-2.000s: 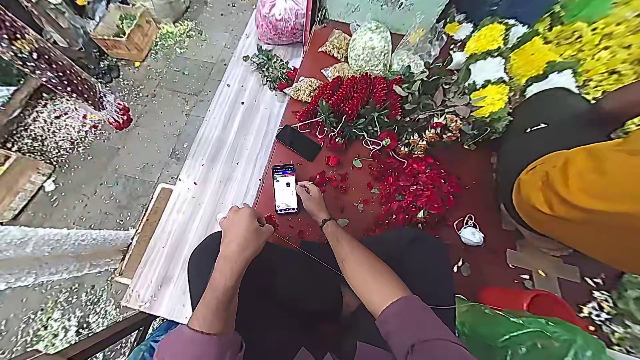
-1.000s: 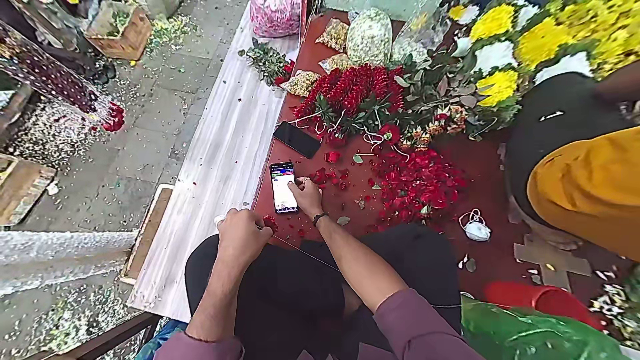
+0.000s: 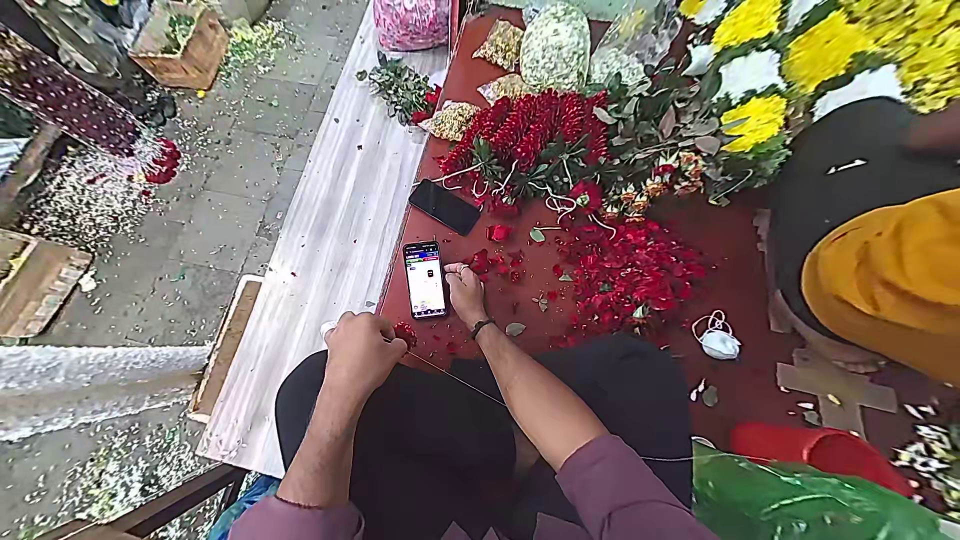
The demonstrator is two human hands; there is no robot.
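My left hand [image 3: 364, 349] is closed around a thin thread [image 3: 461, 381] that runs right across my lap; a small red flower bit [image 3: 405, 334] shows beside its fingertips, and something white pokes out on its left side. My right hand [image 3: 465, 291] lies at the right edge of a smartphone [image 3: 425, 280] with a lit screen, its fingers curled; whether it grips anything is hidden. The phone lies face up on the red surface [image 3: 480, 337]. Above it rests a second, dark phone [image 3: 445, 206]. Loose red petals [image 3: 637, 270] are heaped to the right.
Red flower garlands [image 3: 529, 131], bags of small blossoms [image 3: 555, 49] and yellow flowers [image 3: 750, 120] stand at the back. A white wood-grain board [image 3: 337, 195] runs along the left. At right are a face mask [image 3: 720, 341], a red container [image 3: 817, 450], green plastic [image 3: 795, 499] and a seated person [image 3: 885, 262].
My right hand's fingers, over the lit phone's screen one second ago, have moved right to its edge. The screen's content looks different. My left hand stays closed on the thread.
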